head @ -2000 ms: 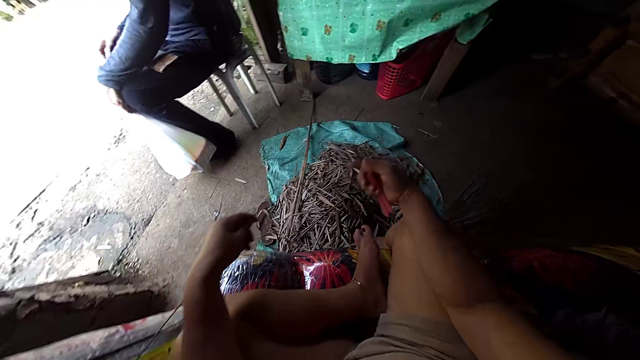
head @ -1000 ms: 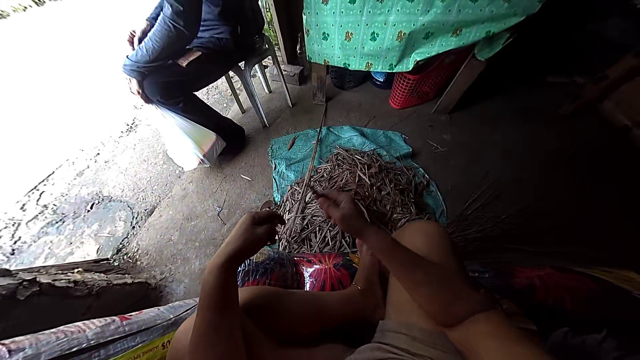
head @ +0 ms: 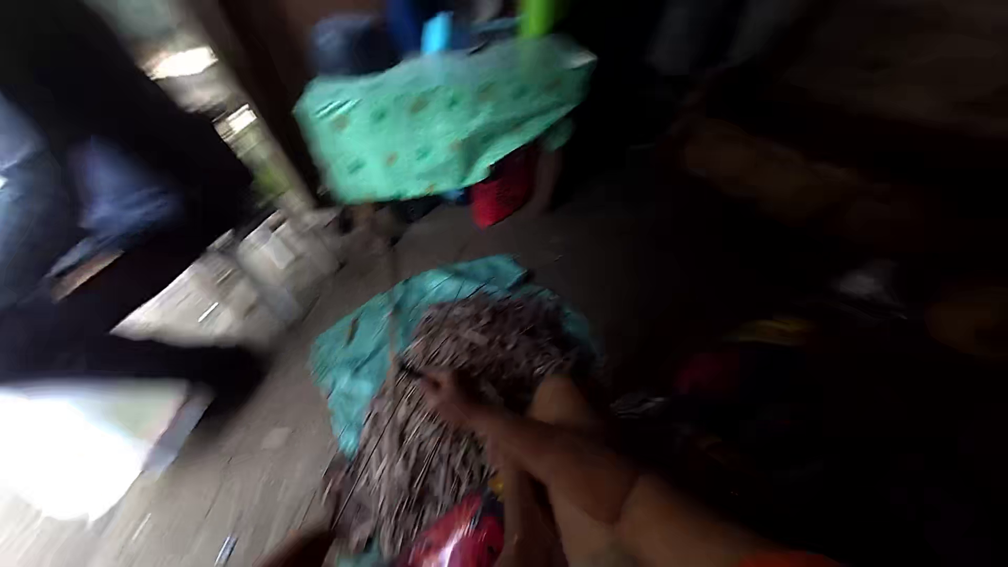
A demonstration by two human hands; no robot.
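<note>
The view is blurred. My right hand (head: 450, 395) is over a heap of dry, thin plant pieces, perhaps sticks or pods (head: 488, 339), its fingers near a small dark thing I cannot make out. My left hand (head: 315, 535) shows only in part at the bottom edge, left of the heap; its fingers are not clear. The heap lies on a teal woven sheet (head: 354, 339). A long thin stick (head: 392, 323) leans across the sheet at the left of the heap. Below the heap is a shiny red bundle (head: 461, 535), beside my leg.
A table with a green patterned cloth (head: 441, 126) stands beyond the heap, a red basket (head: 504, 189) beneath it. At the left a seated person (head: 118, 205) in dark clothes is close by, with a white bag (head: 71, 449). The right side is very dark.
The view has swung strongly and blurred, so the seated person appears larger at the left. My left hand, fully visible earlier, is now mostly out of frame at the bottom.
</note>
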